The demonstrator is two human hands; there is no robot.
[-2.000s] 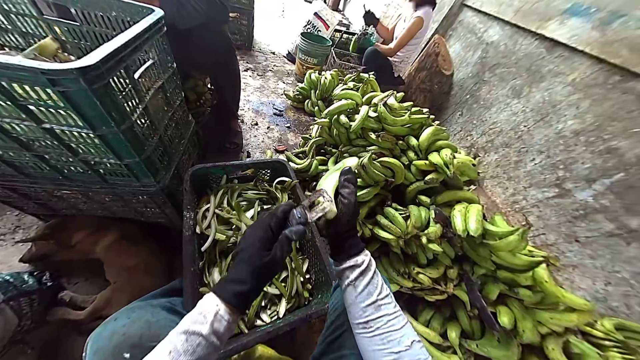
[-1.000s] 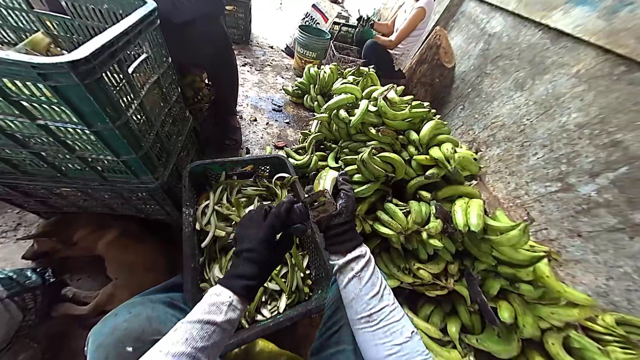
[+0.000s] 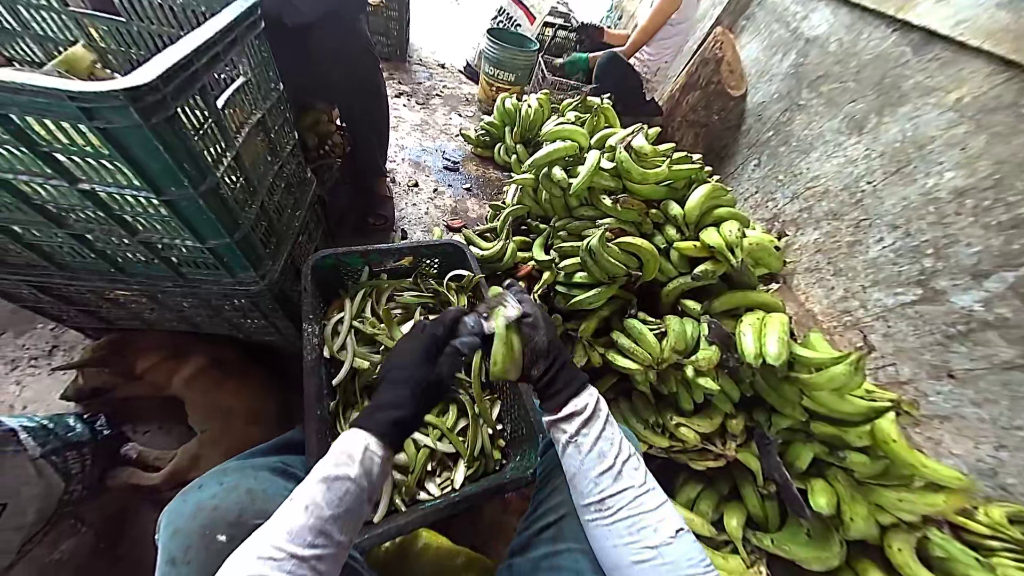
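My left hand (image 3: 416, 364), in a dark glove, is closed on a small metal tool (image 3: 486, 312), probably a peeler or knife; blur hides its exact form. In my right hand (image 3: 544, 340), also gloved, is a green plantain (image 3: 506, 348), held upright against the tool. Both hands are over the right part of a dark plastic crate (image 3: 316, 400) between my knees. Long strips of green peel (image 3: 448, 440) fill much of that crate. A large heap of green plantains (image 3: 624, 264) lies on the ground to the right of the crate.
Stacked green crates (image 3: 136, 184) stand at the left, beside a person in dark trousers (image 3: 344, 96). A dog (image 3: 192, 392) lies below them. Farther off are a bucket (image 3: 508, 64) and a seated person (image 3: 632, 56) by a log (image 3: 708, 88). A concrete wall (image 3: 896, 200) borders the heap.
The plantain in my right hand has turned, its green end now pointing down toward me, where earlier it pointed up and away. My hands stay close together by the crate's right edge.
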